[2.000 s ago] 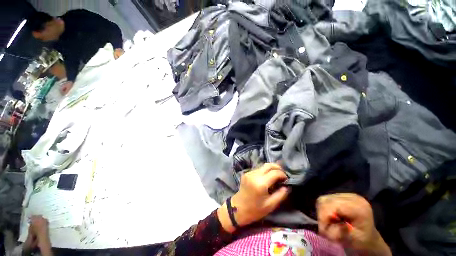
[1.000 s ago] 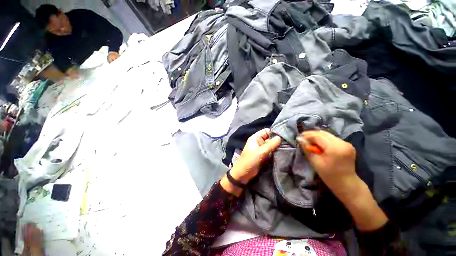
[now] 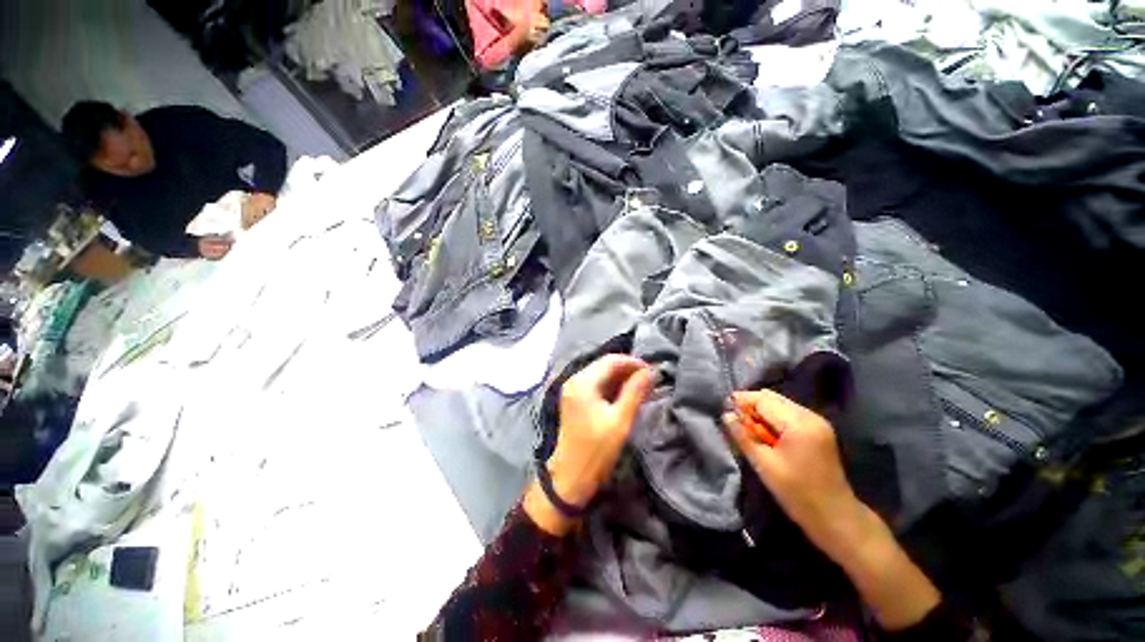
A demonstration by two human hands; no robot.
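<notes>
A grey and black denim garment (image 3: 741, 295) lies bunched in front of me, its lower part over my lap. My left hand (image 3: 600, 414) is at its left side, thumb and fingertips pinched together at the cloth. My right hand (image 3: 791, 458) is closed around thread snips (image 3: 758, 424), whose orange-red handle shows between the fingers. The snips' tips are near a stitched seam of the grey cloth; the blades are too small to make out. Whether a thread is held cannot be told.
Heaped grey denim garments (image 3: 471, 238) with metal buttons lie beyond and to the right. A white table (image 3: 314, 439) is at left, with a dark phone (image 3: 133, 568) and pale cloth (image 3: 94, 470). A person in black (image 3: 188, 169) handles cloth at far left; a pink sleeve (image 3: 500, 28) shows at the top.
The grey cloth has been lifted, then turned and bunched between my hands. My right hand with the snips has come up from the lap to the cloth. The view has shifted slightly.
</notes>
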